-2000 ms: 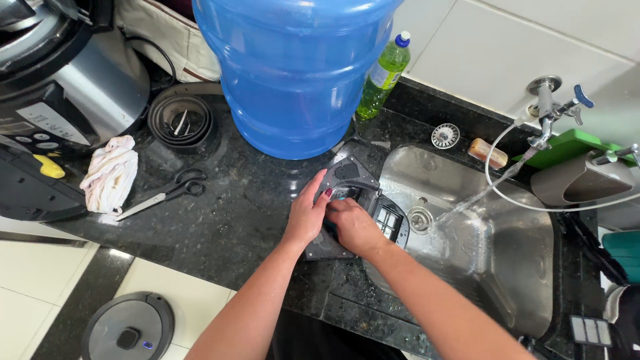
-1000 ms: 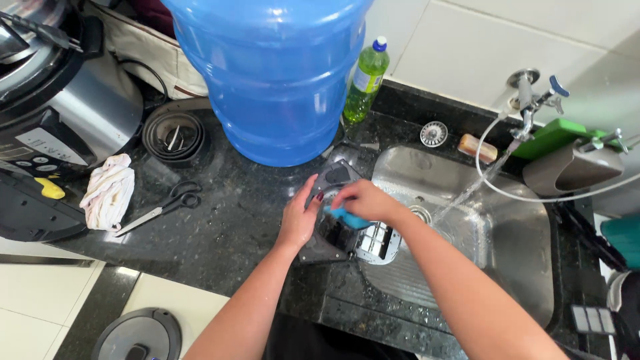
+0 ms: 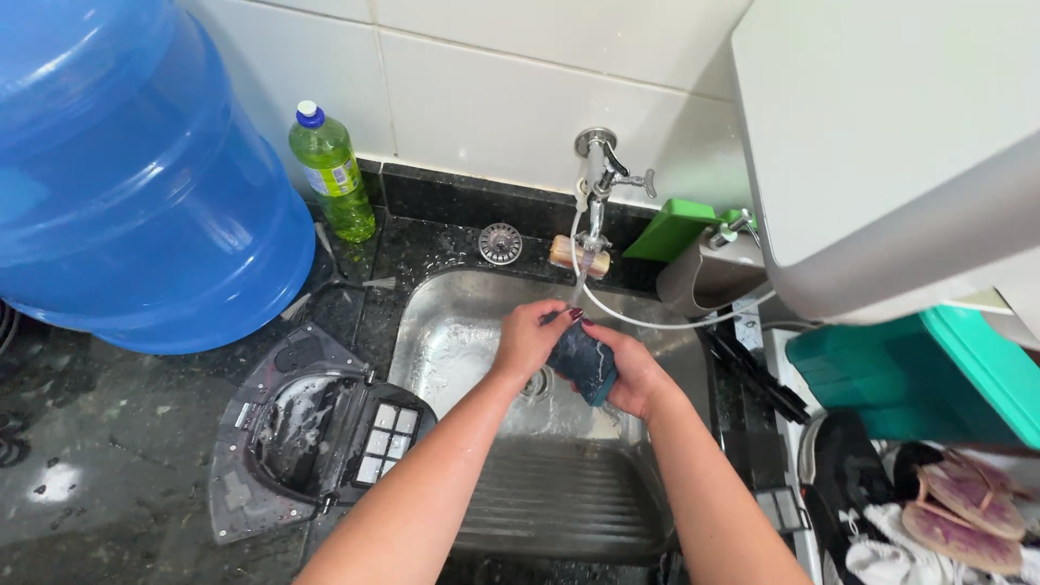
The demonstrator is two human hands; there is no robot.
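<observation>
Over the stainless steel sink (image 3: 431, 325), my left hand (image 3: 532, 337) and my right hand (image 3: 638, 370) both grip a dark blue sponge (image 3: 587, 357), which has a lighter teal edge at its lower side. Water runs from the chrome tap (image 3: 597, 219) onto it near my fingertips. Left of the sink, a robot vacuum's dark plastic dustbin (image 3: 231, 479) lies on the black stone counter, its grid-patterned lid (image 3: 387, 439) swung out toward the basin. Suds and wet streaks show inside the bin. The sponge hides part of the sink drain (image 3: 536, 386).
A big blue water jug (image 3: 154, 187) and a green liquid bottle (image 3: 333, 175) stand at the left. Behind the sink are a strainer (image 3: 500, 244), a soap bar (image 3: 561, 253) and a thin white hose (image 3: 650, 325). A grey-white appliance (image 3: 877, 146) overhangs the right; shoes (image 3: 963, 528) lie below.
My hands have moved right from the dustbin to the running water, with the sponge now between them. The dustbin is out of my hands on the counter. The view has shifted right.
</observation>
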